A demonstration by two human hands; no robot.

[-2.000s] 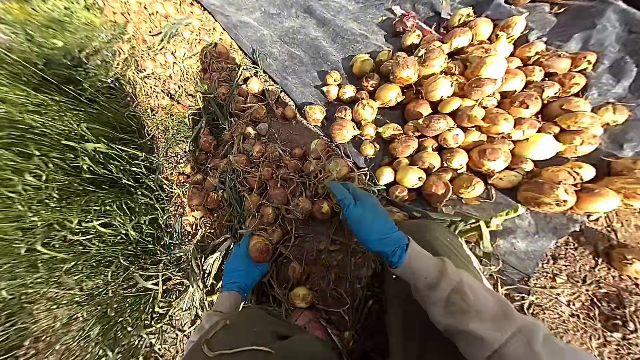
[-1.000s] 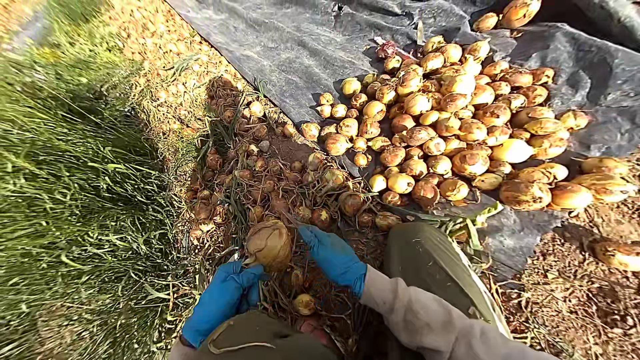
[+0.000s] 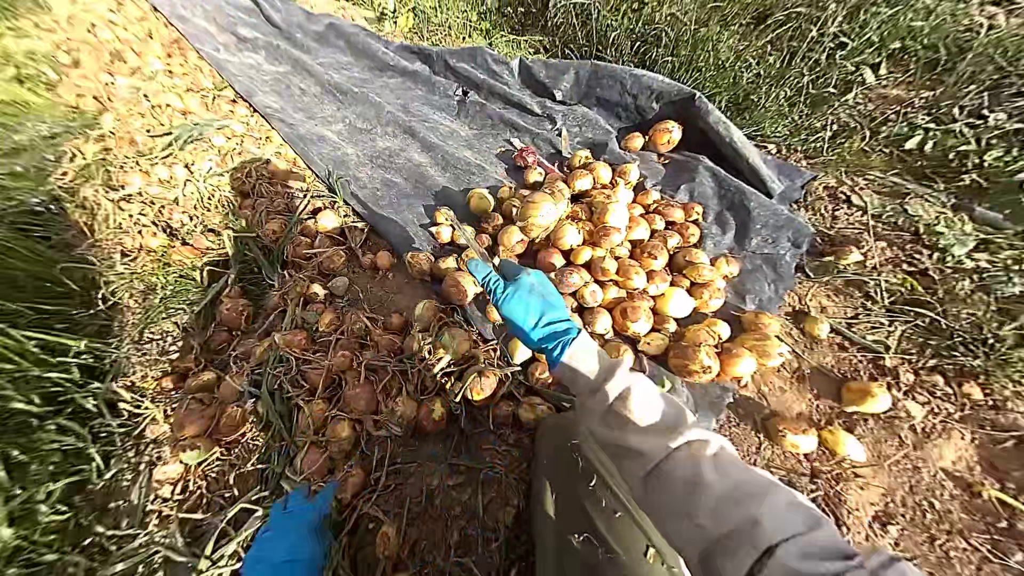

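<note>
My right hand [image 3: 528, 308], in a blue glove, reaches over the near left edge of a pile of yellow onions [image 3: 632, 276] on dark fabric sheeting. A thin blade-like object [image 3: 474, 244] projects from its fingertips; its full shape is hidden. Below and left of that hand, many soil-covered onions [image 3: 360, 396] with dry roots and tops lie on the ground. My left hand [image 3: 292, 532], also gloved in blue, is at the bottom edge beside these onions, partly cut off and blurred. Whether it holds anything cannot be seen.
Dark ground sheeting [image 3: 376, 104] runs to the upper left, with a raised fold at its right. A red onion [image 3: 526, 157] lies at the pile's top. Tall grass [image 3: 48, 384] borders the left. A few loose onions [image 3: 866, 397] lie on soil at the right. My knee is at the bottom.
My right hand has moved from beside my left hand to the sheeting's pile. The large onion held near my left hand one second ago is no longer there. The view has shifted toward the sheeting.
</note>
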